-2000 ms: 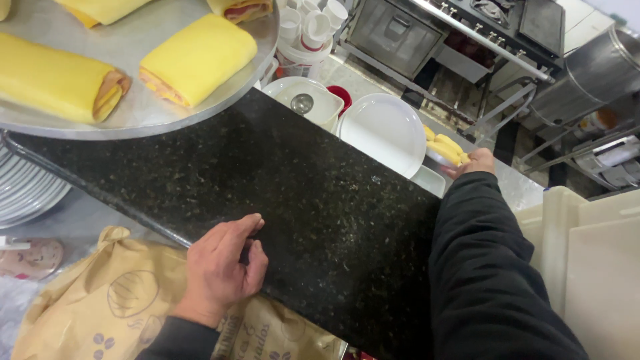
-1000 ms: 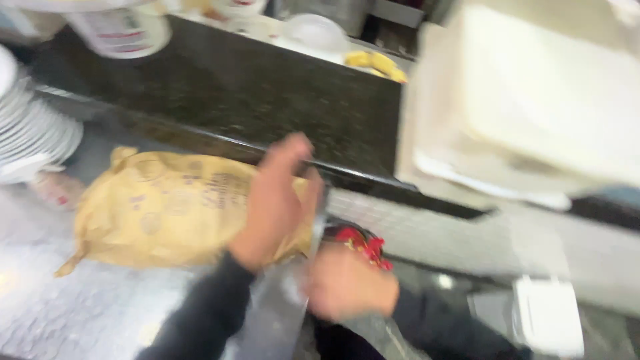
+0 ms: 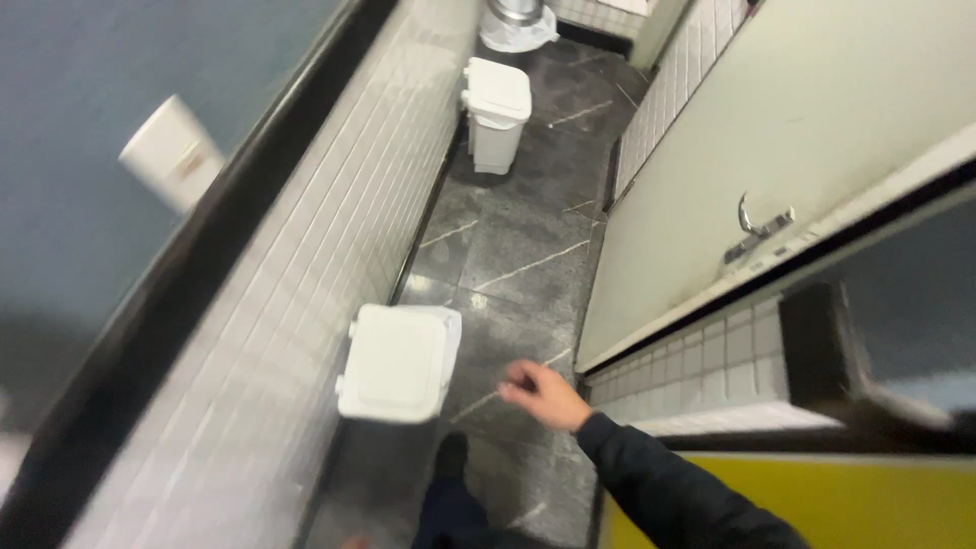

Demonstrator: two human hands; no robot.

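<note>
My right hand [image 3: 545, 393] hangs over the dark tiled floor with its fingers loosely curled and nothing in it. It is nearest to a white lidded bin [image 3: 396, 364] with a plastic liner, a little to its left, and does not touch it. Of my left hand only a small blurred piece of skin [image 3: 355, 542] shows at the bottom edge, so its fingers are hidden. My dark shoe [image 3: 451, 455] is on the floor below the bin.
A second white lidded bin [image 3: 498, 107] stands farther along the white tiled wall [image 3: 305, 229]. Beyond it is a metal bin with a liner [image 3: 515, 27]. On the right is a pale door [image 3: 732, 152] with a metal handle [image 3: 755, 229]; a yellow panel [image 3: 823, 496] lies lower right.
The view has swung from the dark stone counter to a passage with bins and a door. My hands, close together one second ago, are now apart, the left almost out of view.
</note>
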